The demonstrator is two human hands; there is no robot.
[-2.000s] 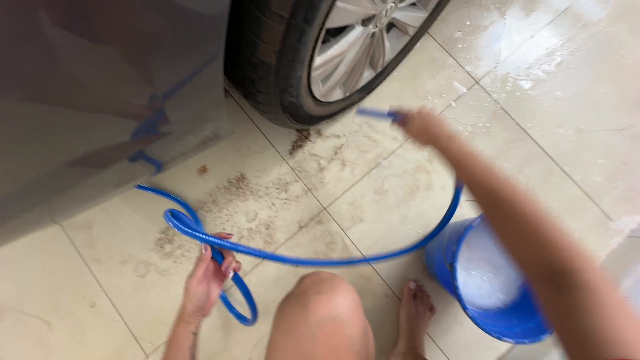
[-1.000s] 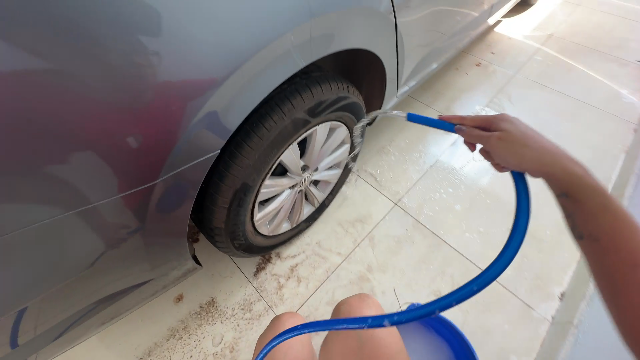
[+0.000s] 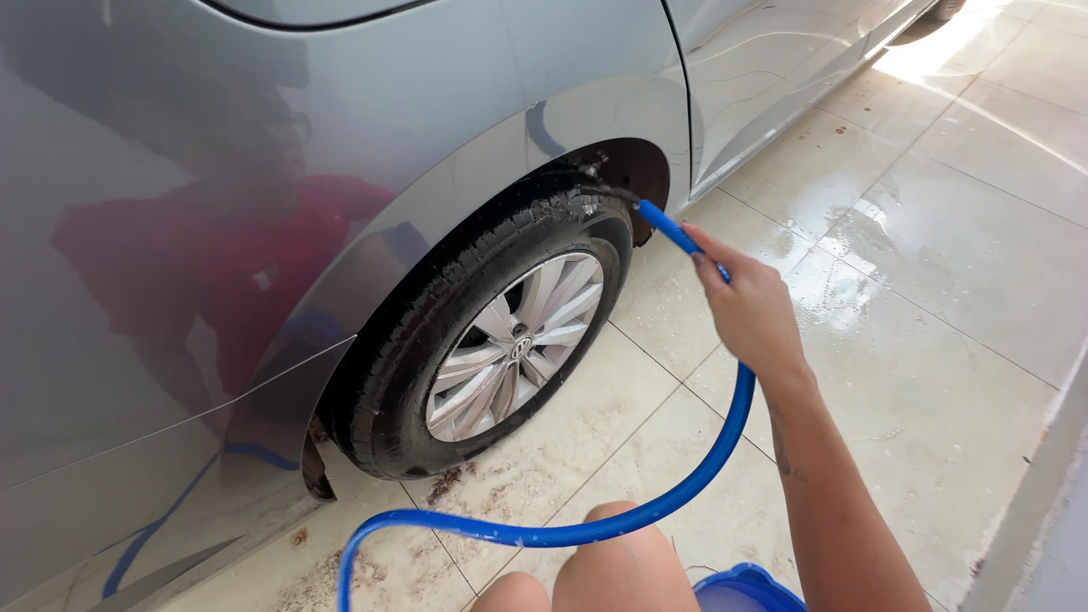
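My right hand [image 3: 748, 306] grips a blue hose [image 3: 680, 501] close to its end. The hose end points at the top of the car's black tire [image 3: 476, 280], and water runs from it onto the tread inside the wheel arch. Inside the tire is a silver Volkswagen alloy wheel [image 3: 520, 347]. From my hand the hose curves down, passes in front of my knees and bends down at the lower left, out of the frame. My left hand is not in view.
The grey car body [image 3: 357, 102] fills the left and top. A blue bucket [image 3: 748, 578] stands by my knees, at the bottom edge. Wet, pale floor tiles [image 3: 918, 314] carry dirt near the wheel. A low ledge [image 3: 1028, 476] runs along the right edge.
My right hand has moved the hose end from the wheel's side up to the top of the tire. My left hand, on the hose two seconds ago, is out of view. The view has shifted.
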